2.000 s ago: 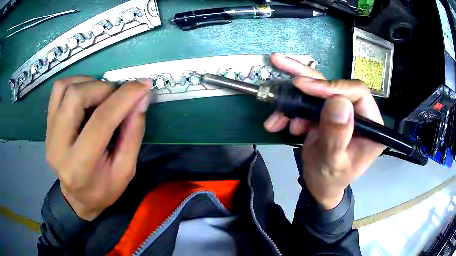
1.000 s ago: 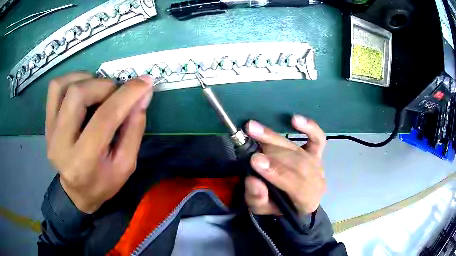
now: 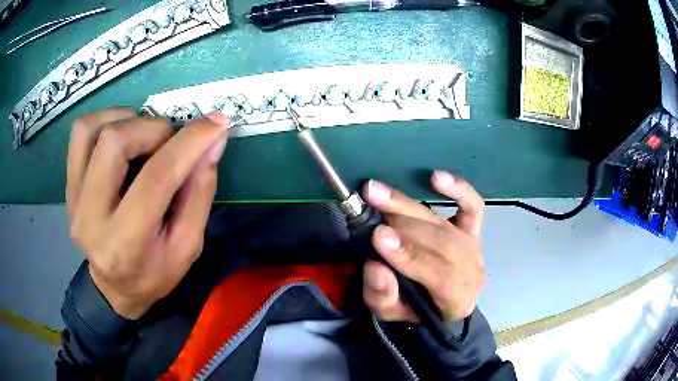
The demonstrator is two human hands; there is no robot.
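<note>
A pale, slightly curved strip [image 3: 357,113] with a row of small joints lies on the green mat. My right hand [image 3: 427,249] holds a soldering iron [image 3: 324,162] from below right, its tip at a joint left of the strip's middle. My left hand [image 3: 149,201] is over the strip's left end, thumb and forefinger pinched together. A thin strand of solder wire [image 3: 249,117] seems to run from these fingertips towards the iron tip; the rest is hidden in the hand.
A second strip [image 3: 111,53] lies upper left beside slim silver tweezers [image 3: 56,25]. A black pen [image 3: 297,13] lies at the top. At right are a yellow sponge tray [image 3: 549,89], a black box with a red switch [image 3: 653,141] and a blue bin [image 3: 632,216]. The iron's cord crosses the front edge.
My right hand has moved down and left, swinging the iron from pointing left across the strip to pointing up from below. My left hand has barely moved. The last second shows almost no motion.
</note>
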